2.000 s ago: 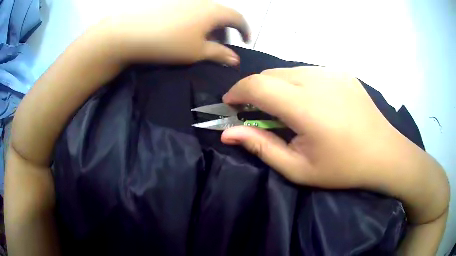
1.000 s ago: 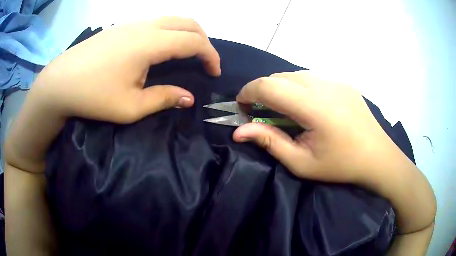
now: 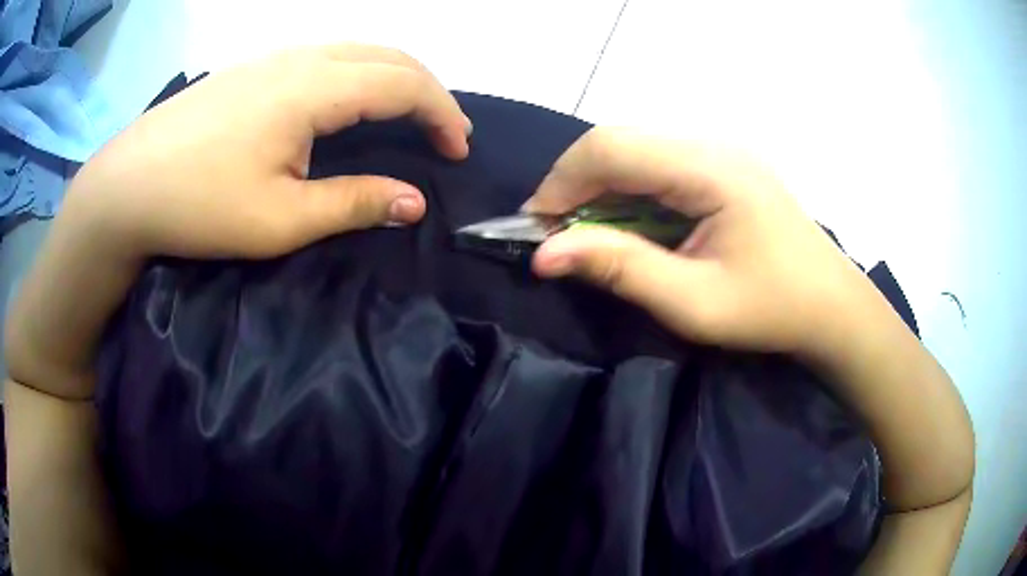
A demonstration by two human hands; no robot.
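A dark jacket lies on the table, its matte collar band (image 3: pixel 512 129) curving along the top and its shiny lining (image 3: pixel 338 416) in folds toward me. My right hand (image 3: pixel 721 248) holds thread snips (image 3: pixel 501 228) with a green grip. Their silver blades point left and are closed together, over the small black size label (image 3: pixel 509 246) at the inside neck. My left hand (image 3: pixel 248 158) lies on the jacket's left part, thumb and fingers apart, just left of the blade tips. Whether its fingers press or pinch cloth is hard to tell.
The white table (image 3: pixel 788 68) extends behind and to the right of the jacket, with a seam line at the top middle. A pile of light blue cloth (image 3: pixel 45 101) is at the upper left. A dark thread end (image 3: pixel 955 306) lies on the table at the right.
The snips' blades have gone from spread to closed. My left hand moved down and left from the collar's top edge, its thumb and fingers now spread over the cloth.
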